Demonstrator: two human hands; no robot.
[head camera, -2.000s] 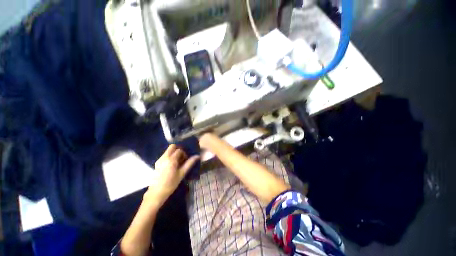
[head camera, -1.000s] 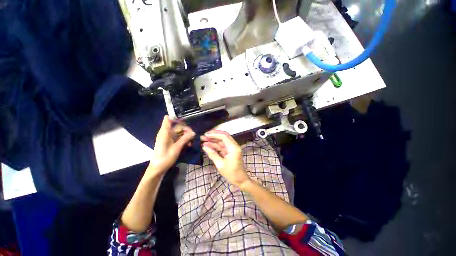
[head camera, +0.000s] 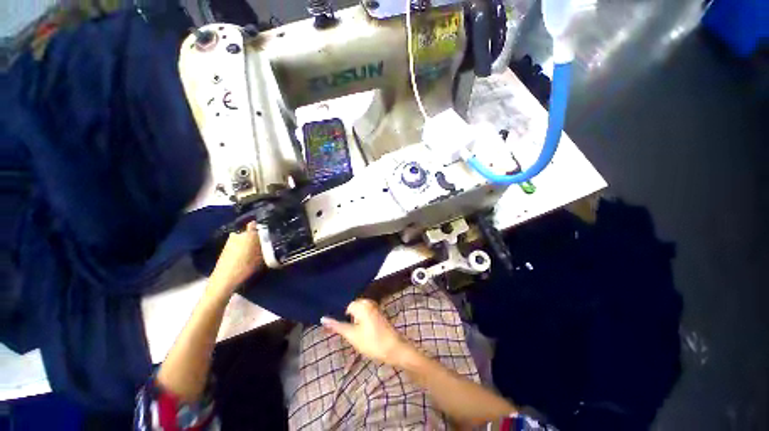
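The navy garment end (head camera: 325, 282) lies under and in front of the cylinder arm (head camera: 362, 202) of the cream sewing machine (head camera: 337, 71). My left hand (head camera: 242, 252) is at the left of the black presser foot and needle assembly (head camera: 282, 226), on the navy cloth; its fingertips are partly hidden by the machine head. My right hand (head camera: 367, 330) is at the near edge of the cloth above my lap, with thumb and fingers at the edge, pinching it. The cloth spreads flat between my hands.
A large navy garment bundle (head camera: 110, 143) fills the left. A phone (head camera: 327, 153) stands behind the cylinder arm. A silvery linkage lever (head camera: 453, 259) sticks out at the front. A second dark garment pile (head camera: 582, 320) lies low at right. A blue gooseneck (head camera: 555, 126) arches over the table (head camera: 561, 172).
My left hand has moved from the front of the cloth to beside the needle area. My right hand has moved down towards my lap. The cloth is spread wider. The view has shifted.
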